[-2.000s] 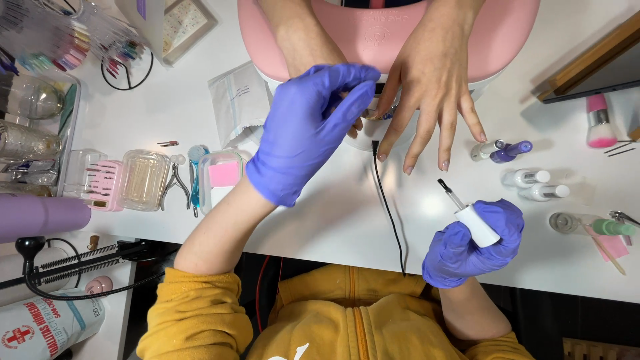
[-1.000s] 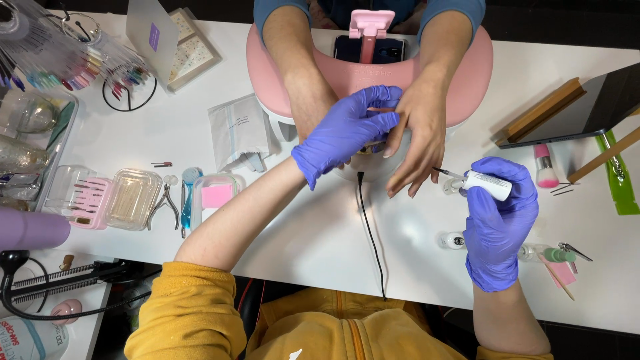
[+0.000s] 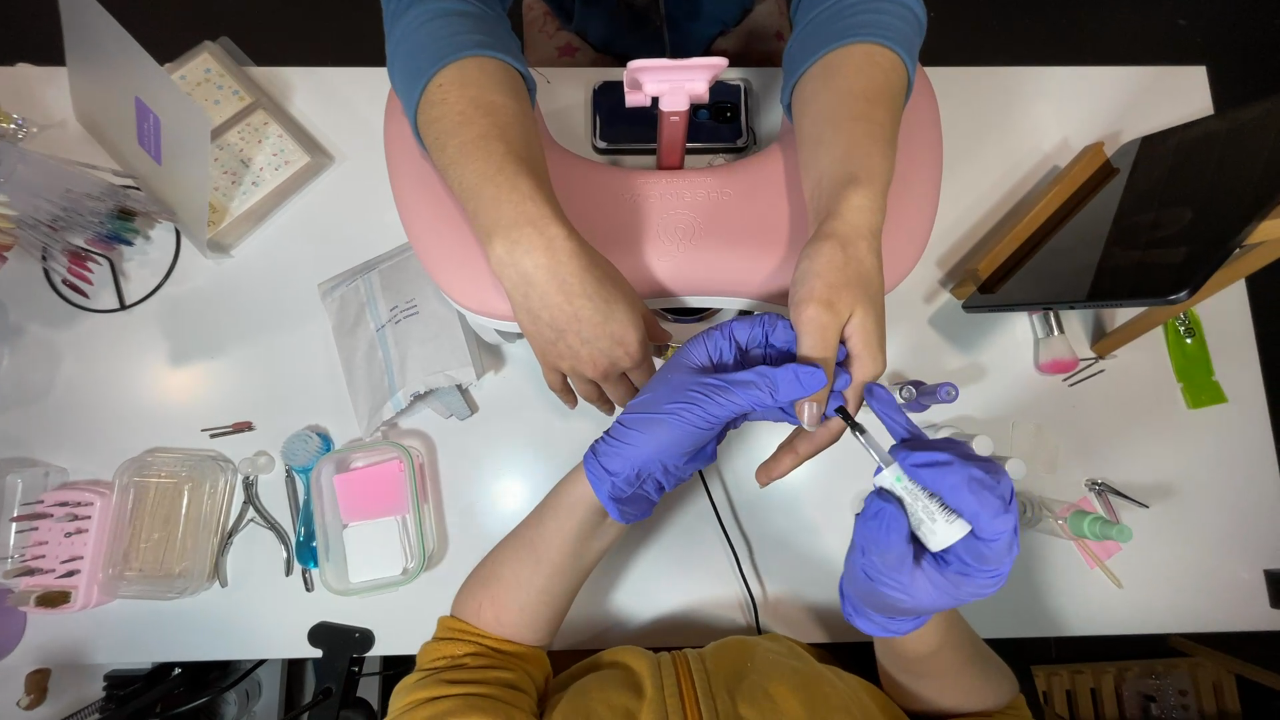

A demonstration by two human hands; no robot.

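Observation:
Both my hands wear purple gloves. My left hand (image 3: pixel 715 400) holds the fingers of the other person's hand (image 3: pixel 840 310) at the right side of the pink armrest (image 3: pixel 670 220). In my right hand (image 3: pixel 930 530) is the white cap of a nail polish brush (image 3: pixel 922 507); its dark bristle tip is beside the person's thumbnail, and I cannot tell if they touch. The person's other hand (image 3: pixel 580 320) lies at the armrest's front edge, fingers bent. A purple-capped bottle (image 3: pixel 925 393) and white-capped bottles (image 3: pixel 975 441) lie or stand behind my right hand, partly hidden.
Left on the table are a paper pouch (image 3: pixel 400 330), a lidded container (image 3: pixel 368 515), a blue brush (image 3: pixel 306 490), cuticle nippers (image 3: pixel 255 520) and a pink drill bit holder (image 3: pixel 62 545). To the right are a tablet (image 3: pixel 1120 220) on a wooden stand and a spray bottle (image 3: pixel 1080 522). A cable (image 3: pixel 735 550) runs frontward.
The brush in my right hand has come to the person's thumb from farther off. My left hand now holds the person's fingers, and their hand has turned, thumb toward me.

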